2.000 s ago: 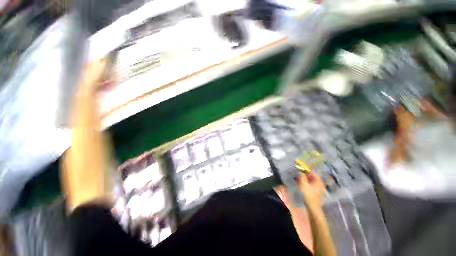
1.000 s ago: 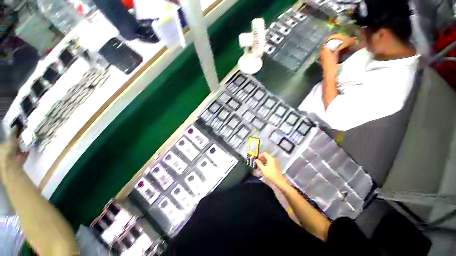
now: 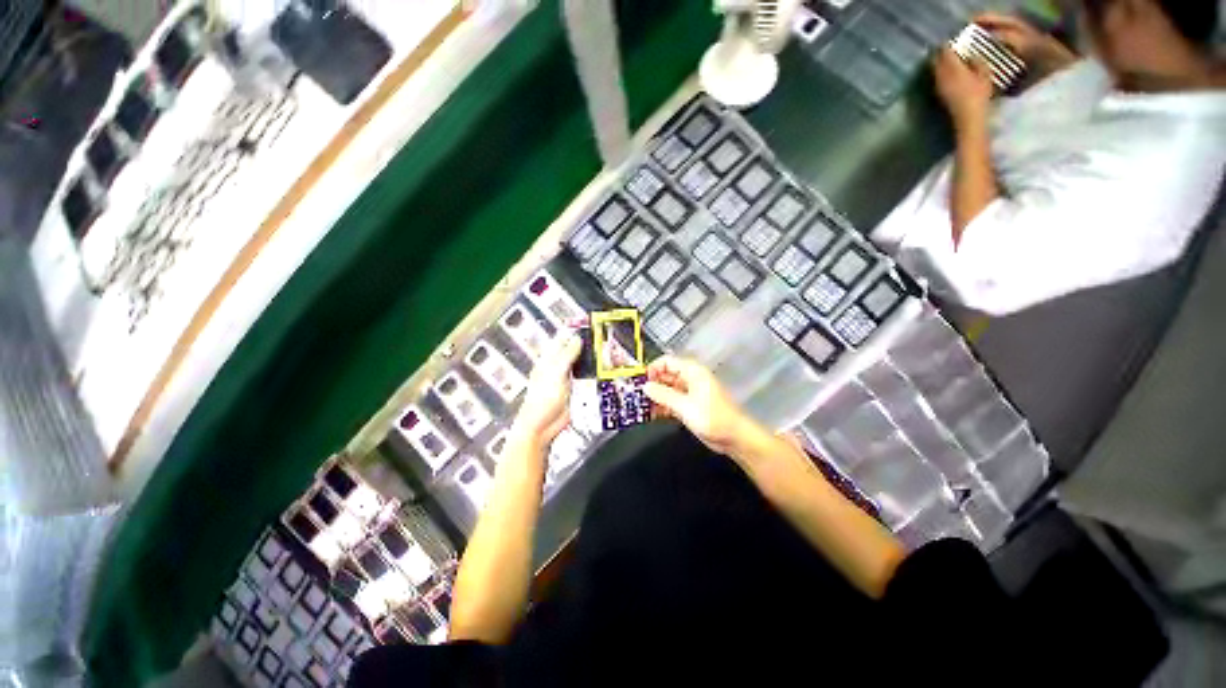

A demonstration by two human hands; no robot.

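Observation:
A front housing with a yellow rim [image 3: 598, 329] and dark keys below is held upright in front of my chest. My right hand [image 3: 688, 401] pinches its lower right edge by the keys. My left hand [image 3: 549, 390] is at its left side, fingertips beside the rim over a small dark patch; whether it grips the housing or another part is not clear. Behind it lies a blister tray of white phone bodies [image 3: 464, 401] in rows. To its right is a grey blister tray of black frames [image 3: 753, 343], some pockets without frames.
An empty blister tray [image 3: 928, 417] lies at the right. Reddish-rimmed units [image 3: 383, 551] and another frame tray [image 3: 282, 612] are at lower left. A green conveyor [image 3: 363, 276] runs behind, with a white shelf [image 3: 256, 269] beyond. A white fan [image 3: 738, 74] and a seated person [image 3: 1076, 175] are at upper right.
My left hand has come from the shelf at the far left to beside the yellow-rimmed housing. My right hand still holds the housing, now slightly further left over the body tray's edge.

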